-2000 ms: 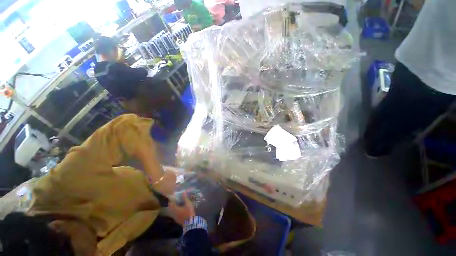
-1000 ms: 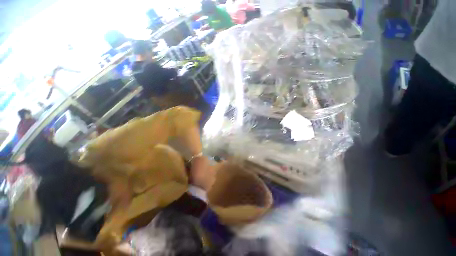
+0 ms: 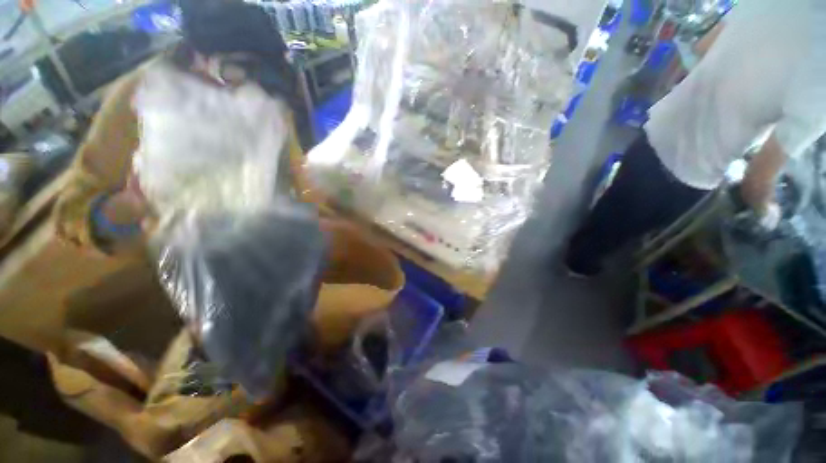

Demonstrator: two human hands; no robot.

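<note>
A clear bag filled with dark parts [image 3: 254, 289] hangs above an open brown sack [image 3: 109, 389] at the lower left. Another person's hand and sleeve are beside this bag. A second open brown sack [image 3: 362, 262] stands just right of it. A large crinkled clear bag [image 3: 580, 416] fills the bottom right, close to the camera; its contents are blurred. Neither my left hand nor my right hand can be made out.
A person in a yellow-brown top [image 3: 100, 154] leans in at the left. A film-wrapped load [image 3: 453, 118] stands behind the sacks, with a blue crate [image 3: 421, 316] before it. A person in a pale top [image 3: 715, 108] and a red stool [image 3: 725, 348] are at the right.
A hand with a checked cuff at the lower middle has gone from view. The bag of dark parts has come up at the left. The large clear bag shows more fully at the bottom right. The view has shifted.
</note>
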